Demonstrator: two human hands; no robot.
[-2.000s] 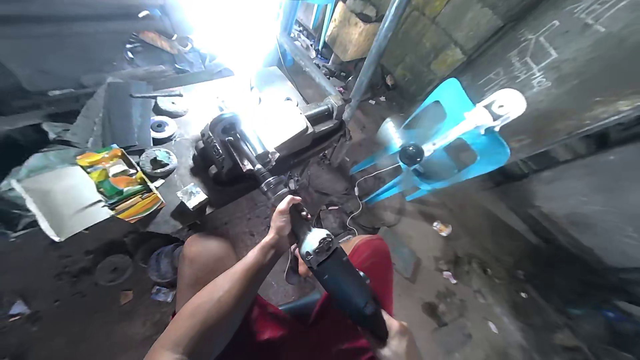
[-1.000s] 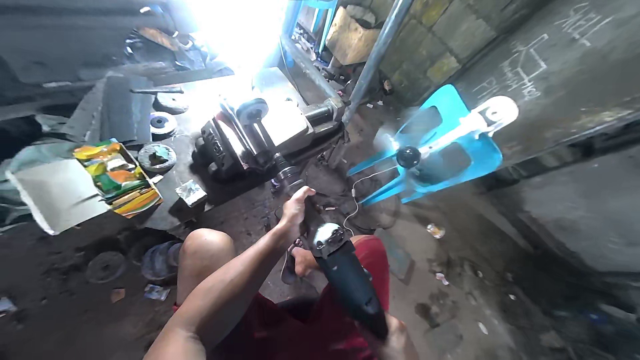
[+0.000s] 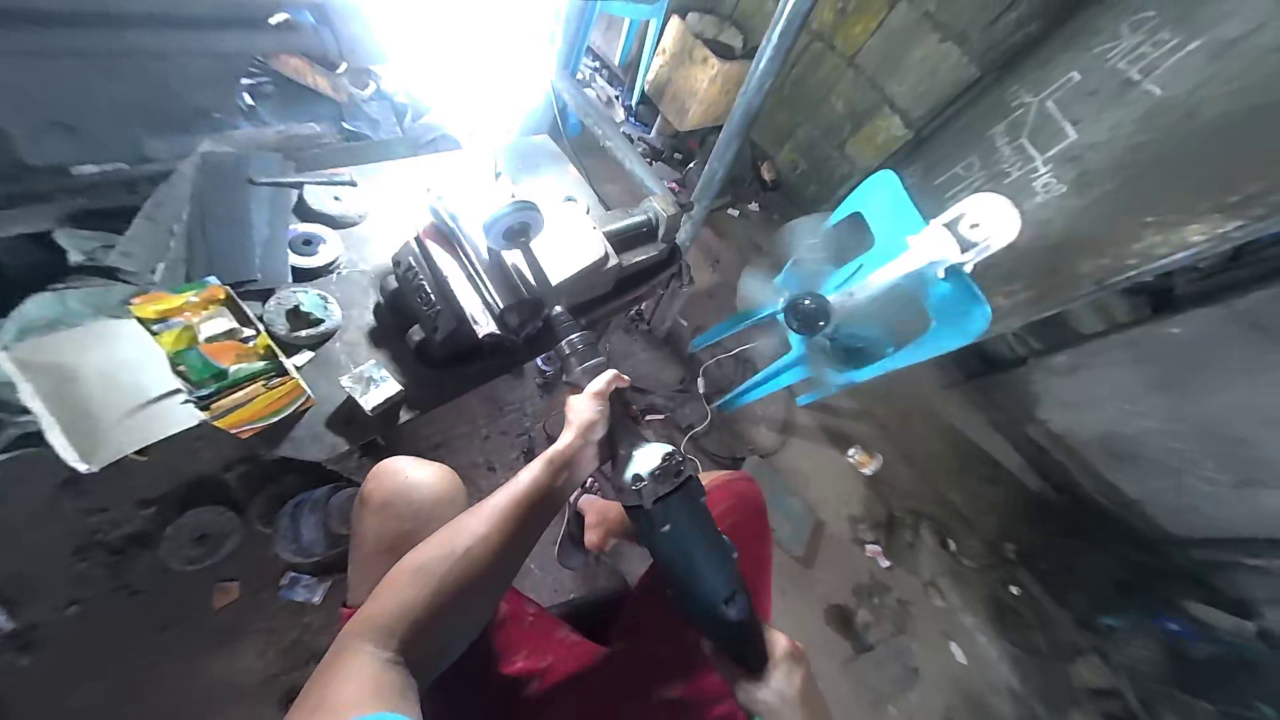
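My left hand (image 3: 592, 418) grips the neck of a long, dark power grinder (image 3: 695, 560), just behind its black collar. My right hand (image 3: 780, 675) is closed round the grinder's rear end, low in the view. A round abrasive wheel (image 3: 513, 222) on the tool's thin shaft stands over a bench vise (image 3: 440, 290) and the shiny metal piece (image 3: 465, 270) between its jaws. Glare hides part of that piece, and I cannot tell whether the wheel touches it.
An open box of colourful packets (image 3: 225, 360), abrasive discs (image 3: 302, 315) and a hammer (image 3: 302, 181) lie on the workbench to the left. A running fan (image 3: 808, 314) stands by a blue plastic chair (image 3: 960, 300) at right, its cord (image 3: 703, 400) trailing on the floor. A metal pipe (image 3: 745, 115) slants behind.
Two seconds ago the wheel was not distinct over the vise; it shows there one second ago and now. Both hands have kept their hold on the grinder.
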